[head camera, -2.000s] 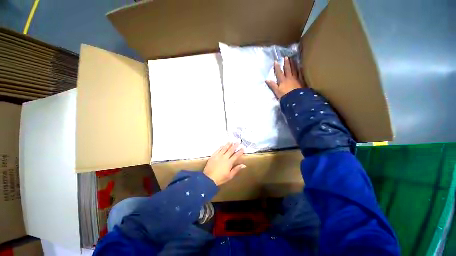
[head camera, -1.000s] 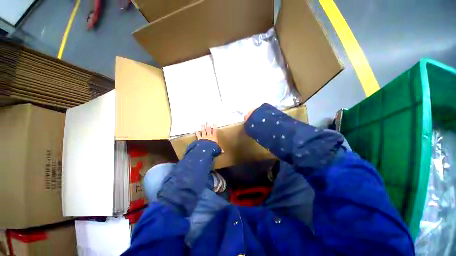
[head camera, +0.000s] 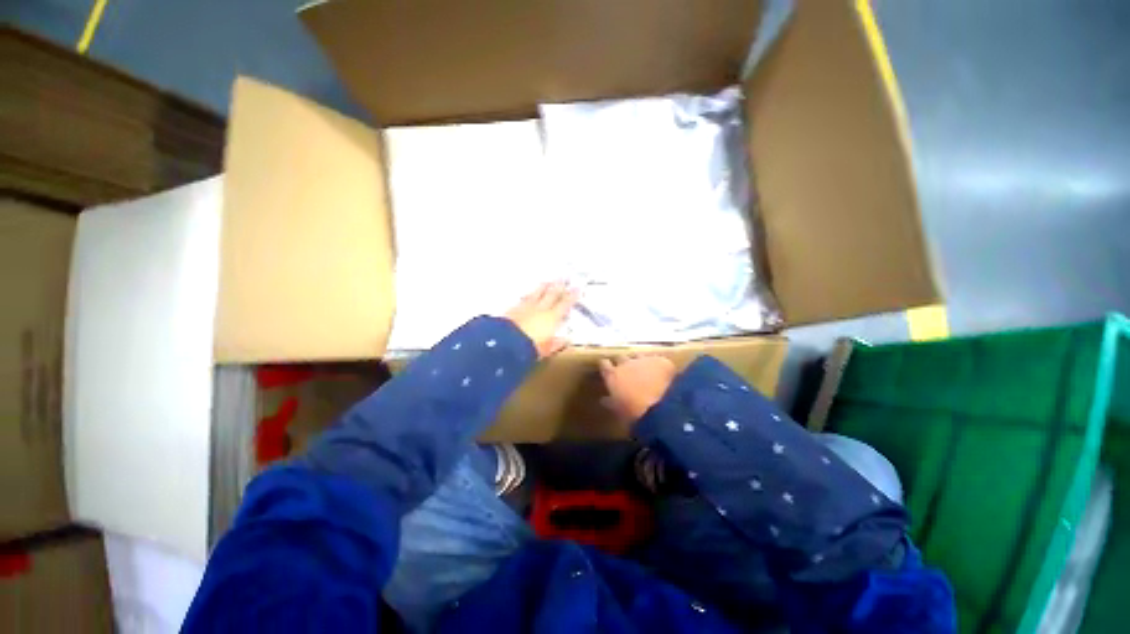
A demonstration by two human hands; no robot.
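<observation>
An open brown shipping carton [head camera: 828,186] stands in front of me with its flaps up. A shiny clear-bagged product [head camera: 657,211] lies flat in its right part. A matte white divider sheet [head camera: 461,223] shows in the left part. My left hand [head camera: 543,316] lies flat on the near left corner of the bagged product, fingers spread a little. My right hand [head camera: 636,384] is at the near flap of the carton, fingers bent over its edge. Whether it grips the flap cannot be told.
A stack of layer pads [head camera: 143,359] stands left of the carton, with flattened cartons [head camera: 74,112] behind it. A green tote [head camera: 967,434] is at the right. A red plastic stool [head camera: 592,518] is between my feet. A yellow line [head camera: 927,325] marks the floor.
My right hand has moved from the top of the bagged product to the near flap. My left hand went to the near edge and is now on the bag's corner. The view swung and came back.
</observation>
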